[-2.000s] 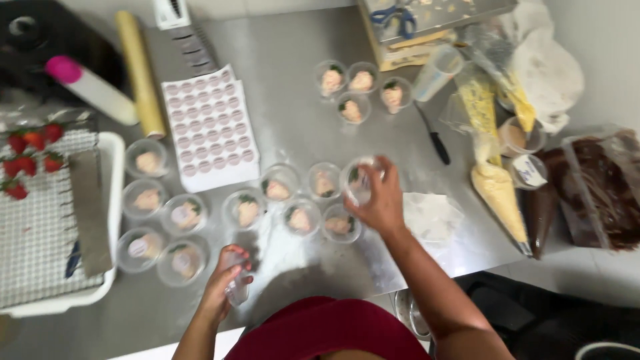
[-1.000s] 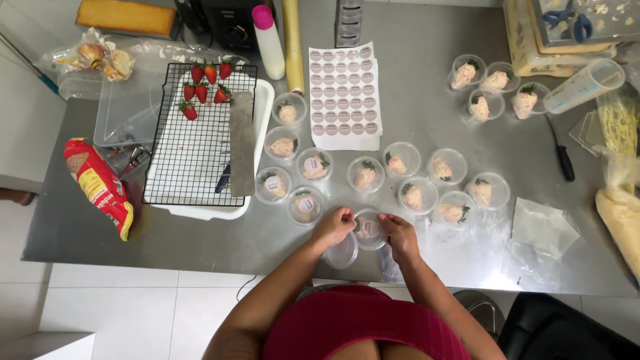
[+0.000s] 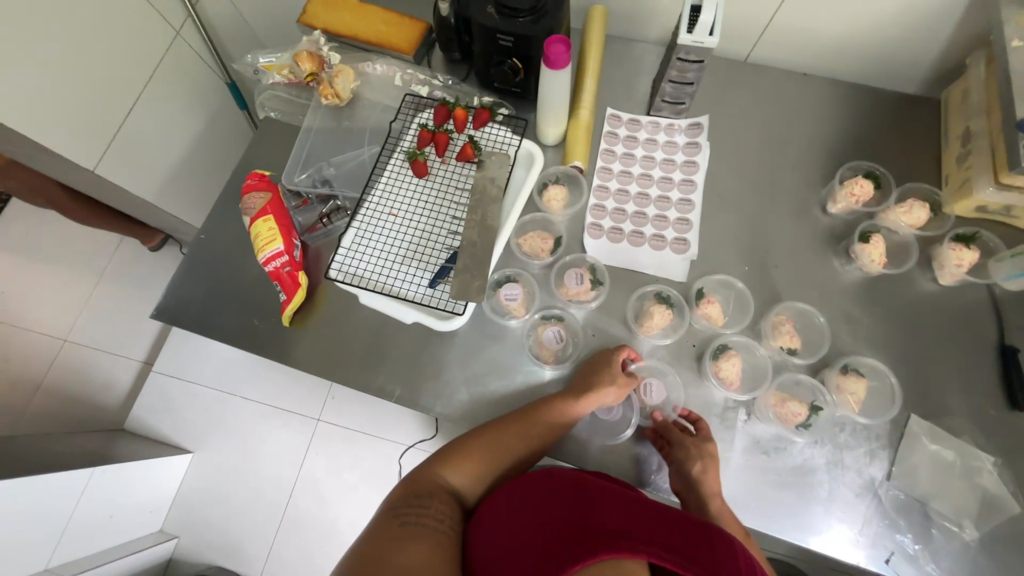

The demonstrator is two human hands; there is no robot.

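Note:
Near the table's front edge, my left hand (image 3: 610,380) pinches the upper left rim of a round clear plastic cup (image 3: 670,381), which bears a round printed sticker (image 3: 652,391). The fingertips of my right hand (image 3: 686,452) grip the same cup's lower rim. Partly under my left wrist lies a clear plastic lid (image 3: 614,430) with a round sticker. Several cups with coated strawberries (image 3: 656,318) stand to the right. More stand at left, among them a stickered cup (image 3: 552,339). Whether a lid is on the held cup is hard to tell.
A sticker sheet (image 3: 646,192) lies behind the cups. At left, a black wire rack (image 3: 384,228) holds strawberries (image 3: 441,142) and a broad metal scraper (image 3: 480,232) over a white tray (image 3: 522,192). A knife (image 3: 1010,360) and a plastic bag (image 3: 952,472) are at right.
Two seconds ago my hands were apart, the left with a clear plastic piece and the right at a cup; now both hold one cup. The view has swung left.

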